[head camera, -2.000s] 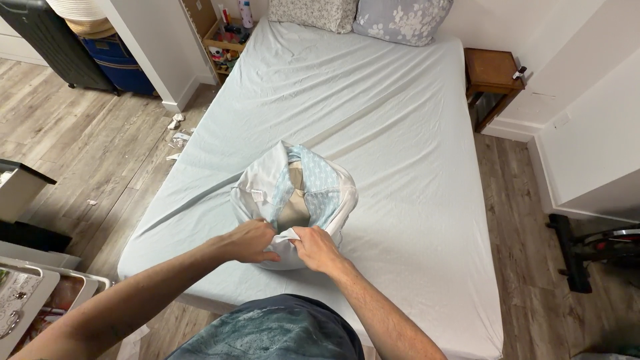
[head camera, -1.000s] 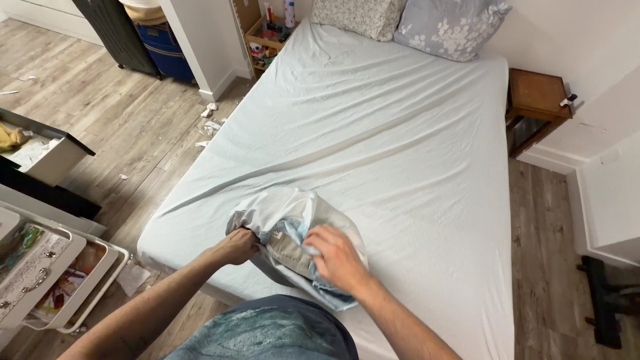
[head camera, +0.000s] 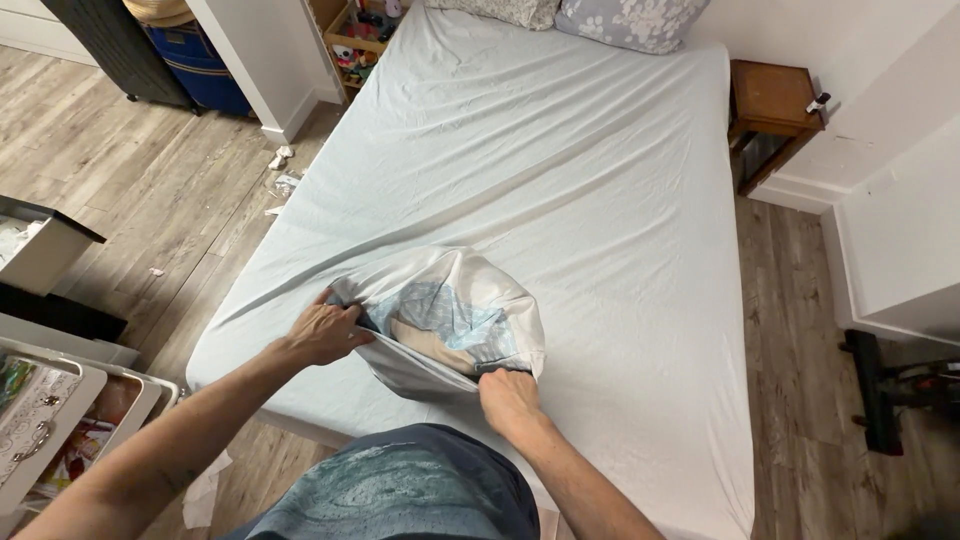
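A pale fabric cover or bag (head camera: 499, 281) lies near the foot of the bed, its mouth facing up and spread wide. Inside it show light-blue patterned cloth (head camera: 450, 315) and a beige piece. At the left end of the mouth, my left hand (head camera: 326, 328) has its fingers on the rim, some of them tucked inside. My right hand (head camera: 510, 396) grips the rim at the near right corner. Beneath is a mattress with a wrinkled pale fitted sheet (head camera: 600, 247).
Two pillows (head camera: 622, 21) lie at the bed's head. A wooden side table (head camera: 772, 94) stands right, black equipment (head camera: 874, 394) below it. Drawers (head camera: 67, 420) and an open drawer unit (head camera: 45, 251) are at left, suitcases (head camera: 199, 64) beyond. Paper scraps (head camera: 285, 184) litter the floor.
My hands have moved apart, and the mouth of the cover is spread wider than a second ago. My right hand has gone from above the cloth to its near right corner.
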